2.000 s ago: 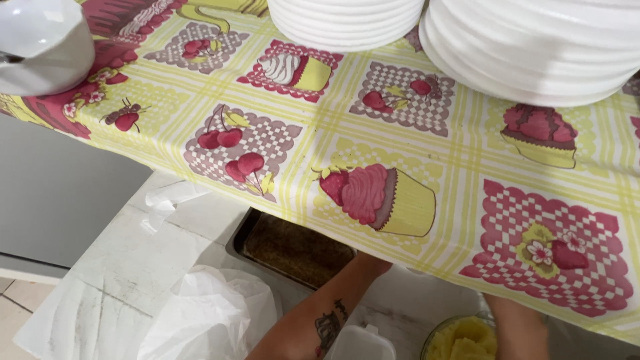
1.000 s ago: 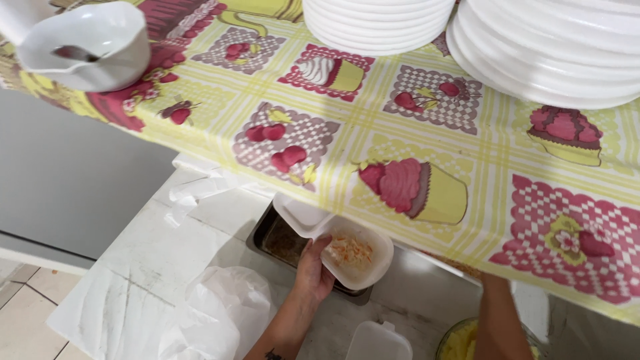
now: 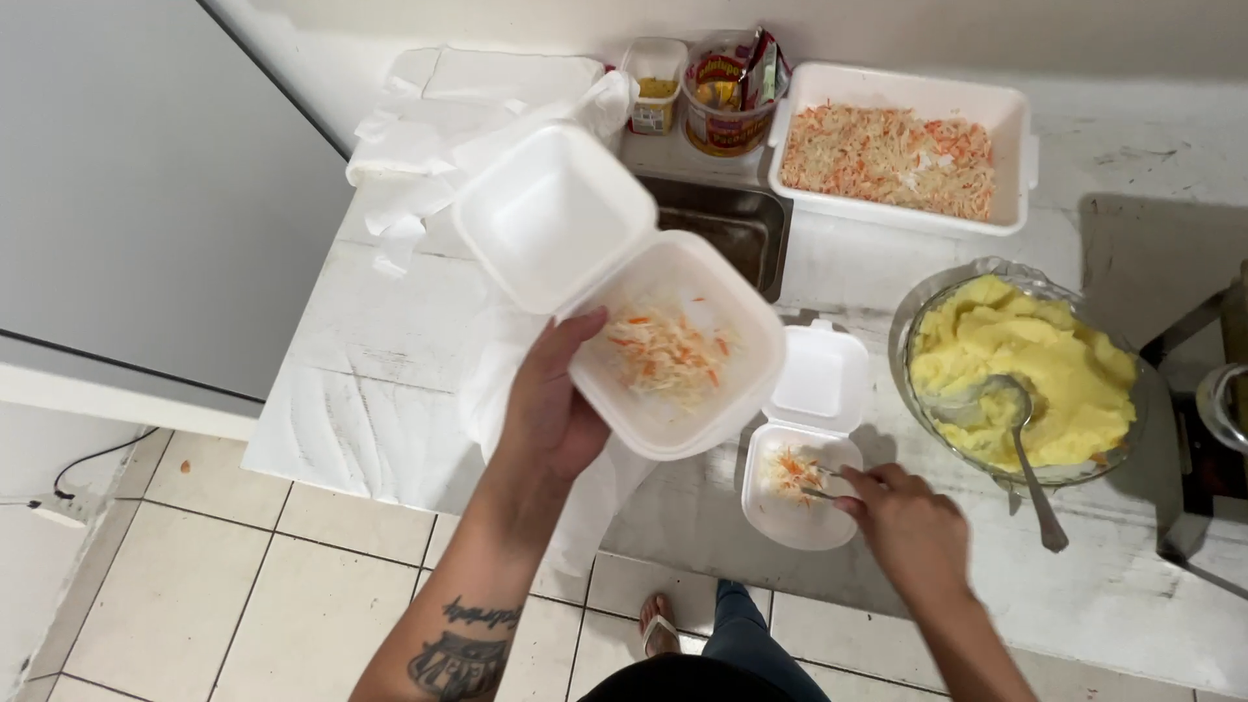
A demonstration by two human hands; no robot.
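Note:
My left hand (image 3: 561, 400) holds up an open white foam clamshell box (image 3: 682, 429) with shredded cabbage and carrot (image 3: 668, 356) in its base. In my right hand (image 3: 912, 522) are metal tongs (image 3: 827, 484), their tips at the slaw (image 3: 790, 475) in a smaller open foam box (image 3: 809, 526) on the counter. To the right stands a glass bowl of mashed potato (image 3: 1033, 361) with a metal spoon (image 3: 1029, 478) resting in it. A white plastic tub (image 3: 902, 213) of shredded slaw sits at the back, and a dark metal baking pan (image 3: 765, 229) lies partly hidden behind the raised box.
White plastic bags (image 3: 405, 136) lie at the back left of the marble-patterned counter (image 3: 322, 361). A small plastic container (image 3: 653, 93) and a round tub with packets (image 3: 726, 107) stand against the wall. A dark metal stand (image 3: 1185, 331) is at the far right.
The view has swung from the cloth-covered shelf down to the counter. My left hand held no box two seconds ago; one second ago it held the open foam box, which is now further from the pan.

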